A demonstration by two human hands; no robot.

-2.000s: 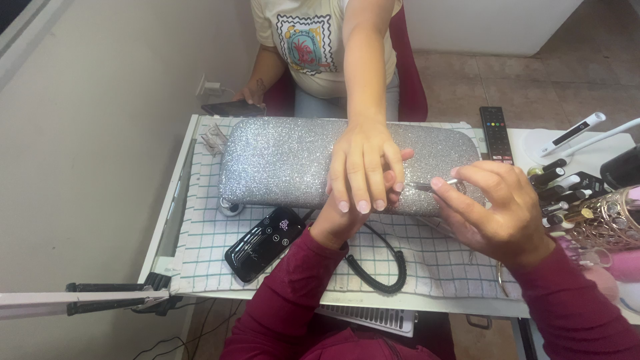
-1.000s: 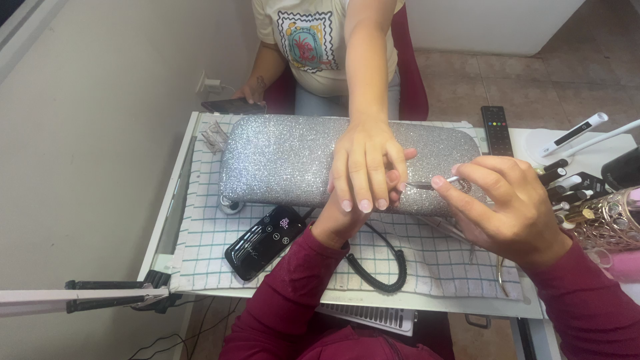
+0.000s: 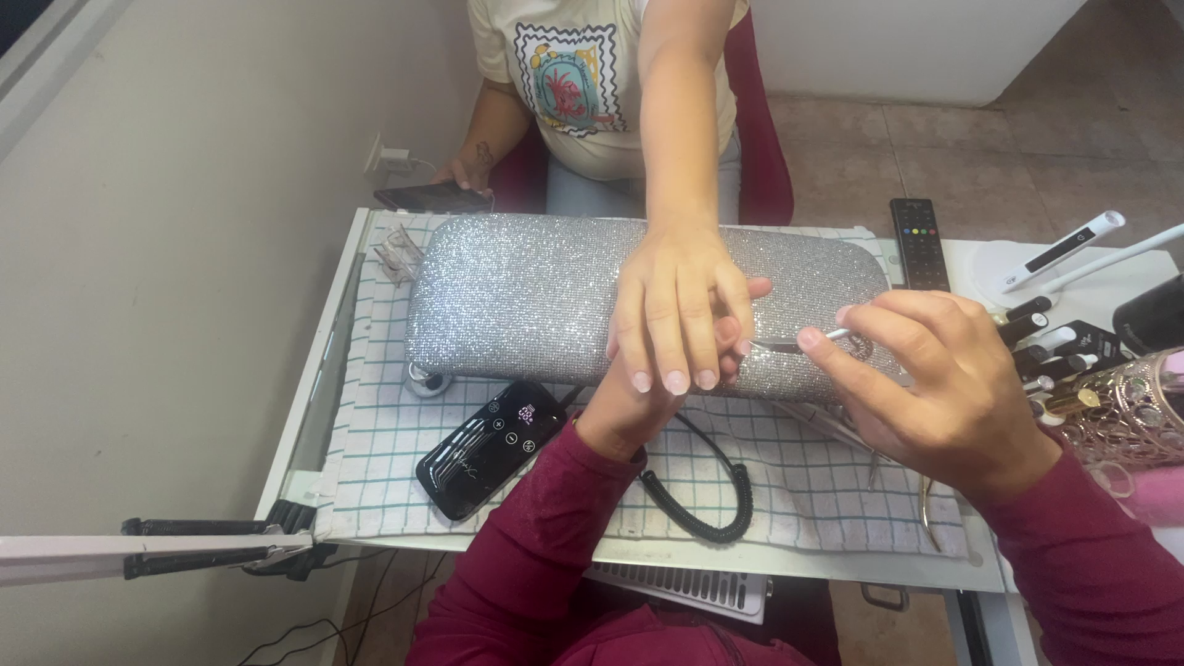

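Note:
My left hand (image 3: 638,402) is under the other person's hand (image 3: 680,301), its fingers gripping that hand near one fingertip. That hand lies palm down, fingers toward me, over a glittery silver armrest cushion (image 3: 518,296). Between the thumb and fingers of my right hand (image 3: 934,388) is a slim metal nail tool (image 3: 777,346), its tip pointing left at the held fingertip; whether it touches the nail I cannot tell. A black nail drill control unit (image 3: 490,450) with a lit display lies left of my left forearm, and its coiled cable (image 3: 708,532) curls on the checked towel (image 3: 379,462).
Nail polish bottles (image 3: 1027,324) and an ornate metal holder (image 3: 1124,402) crowd the right side, near a white pen-like lamp (image 3: 1064,252). A remote control (image 3: 919,245) lies at the back right. The seated person's other hand holds a phone (image 3: 433,196). A lamp arm (image 3: 213,548) reaches in from the left.

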